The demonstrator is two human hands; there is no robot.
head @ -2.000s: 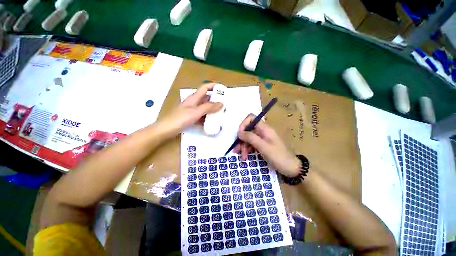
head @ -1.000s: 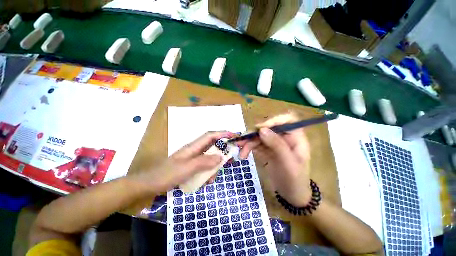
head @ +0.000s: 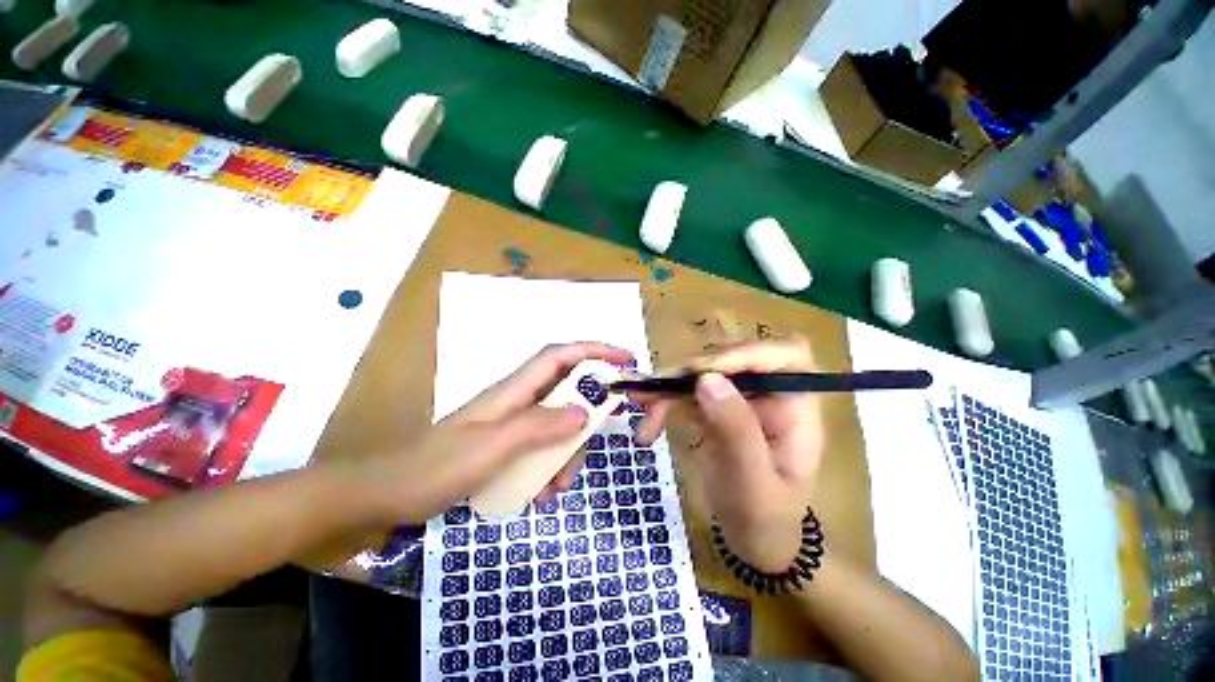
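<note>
My left hand (head: 513, 420) holds a white plastic housing (head: 530, 466), tilted, its upper end toward my right hand. A dark adhesive label (head: 592, 389) lies on that upper end. My right hand (head: 753, 433) grips black tweezers (head: 826, 381), held nearly level, tips at the label. Whether the tips touch the label is too small to tell. Both hands are over the white sticker sheet (head: 560, 586), which has rows of dark squares and a bare upper part. The fingers and housing hide part of the sheet.
The sticker sheet lies on brown cardboard (head: 533, 240). A printed poster sheet (head: 200, 307) is at left. Spare sticker sheets (head: 1026, 533) lie at right. The green conveyor belt (head: 466, 73) beyond carries several white housings. Cardboard boxes (head: 693, 47) and a grey metal post (head: 1119, 353) stand farther off.
The tweezers moved from the sticker sheet to the housing's end, where a dark label now shows. Since the second frame the tweezers have levelled out. The view has shifted.
</note>
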